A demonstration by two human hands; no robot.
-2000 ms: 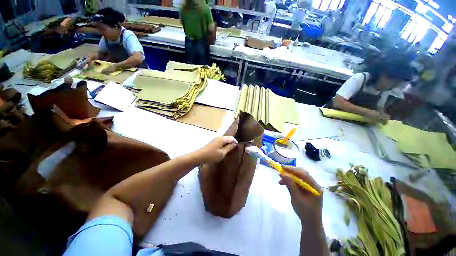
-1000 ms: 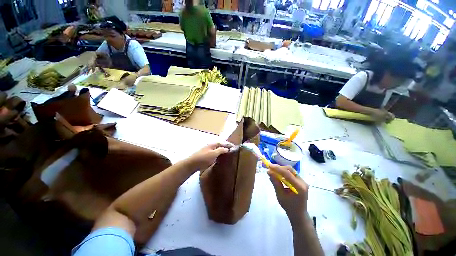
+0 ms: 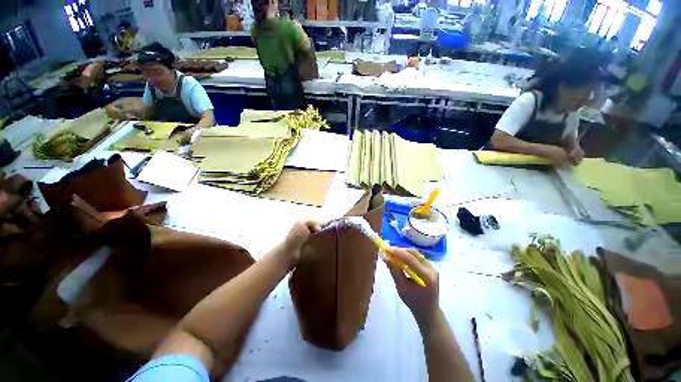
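A brown bag body stands upright on the white table in front of me. My left hand pinches its top edge at the left. My right hand holds a brush with a yellow handle like a pen. The brush's whitish head lies at the bag's top edge, near its middle. A white round pot with a yellow-orange tool leaning in it sits in a blue tray behind and right of the bag.
Large brown bags crowd the left. Yellow-green strips and a brown piece with an orange panel lie right. Olive stacks, folded panels and a small black object lie farther back. Several people work beyond.
The bag's top edge has turned and spread leftward with my left hand. My right hand and the brush have moved left and the brush now lies against the edge.
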